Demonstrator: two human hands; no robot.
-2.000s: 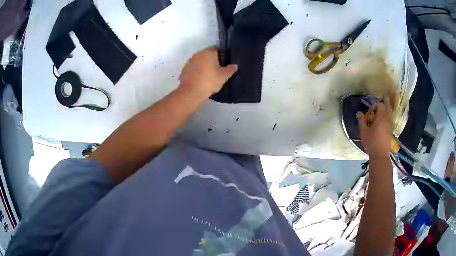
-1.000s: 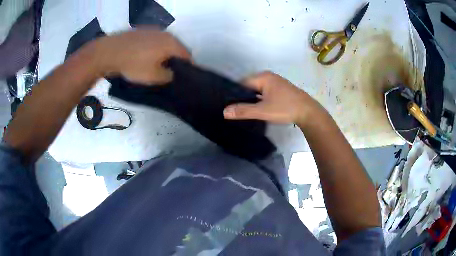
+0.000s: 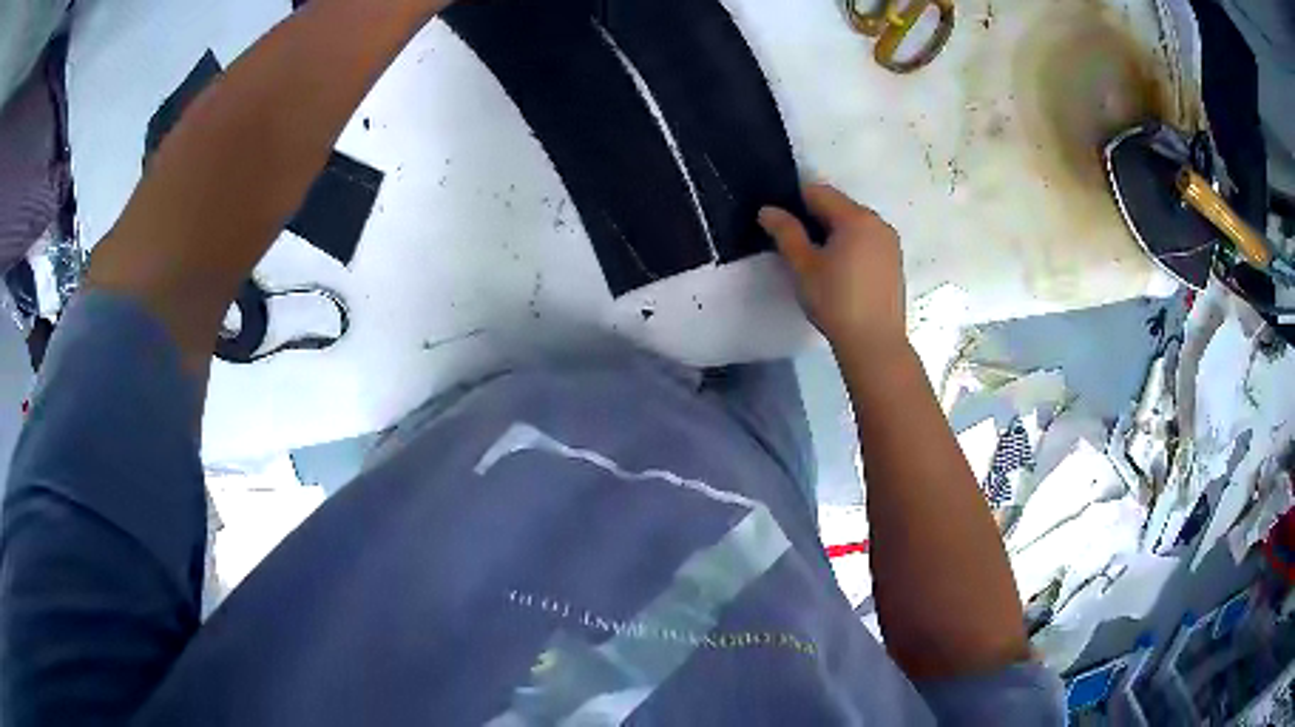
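Observation:
Two long, curved black cloth panels lie flat side by side on the white table cover, with a thin pale gap between them: the left panel point(image 3: 575, 135) and the right panel point(image 3: 717, 128). Their upper ends are cut off by the picture's top edge. My right hand point(image 3: 848, 270) is at the lower right corner of the right panel, thumb and fingers on its edge. My left arm reaches up across the upper left. My left hand is almost wholly beyond the top edge, so what its fingers do is hidden.
Scissors with gold handles point(image 3: 909, 31) lie at upper right, blades out of view. The iron point(image 3: 1165, 206) rests at the right beside the brown scorch stain point(image 3: 1091, 83). A tape roll point(image 3: 244, 321) and smaller black pieces point(image 3: 338, 210) lie at left. Scraps point(image 3: 1065, 497) cover the floor.
The dark cloth, bunched in both hands a second ago, now lies spread as two panels. My left hand has moved up out of view; my right hand has moved to the right panel's lower corner.

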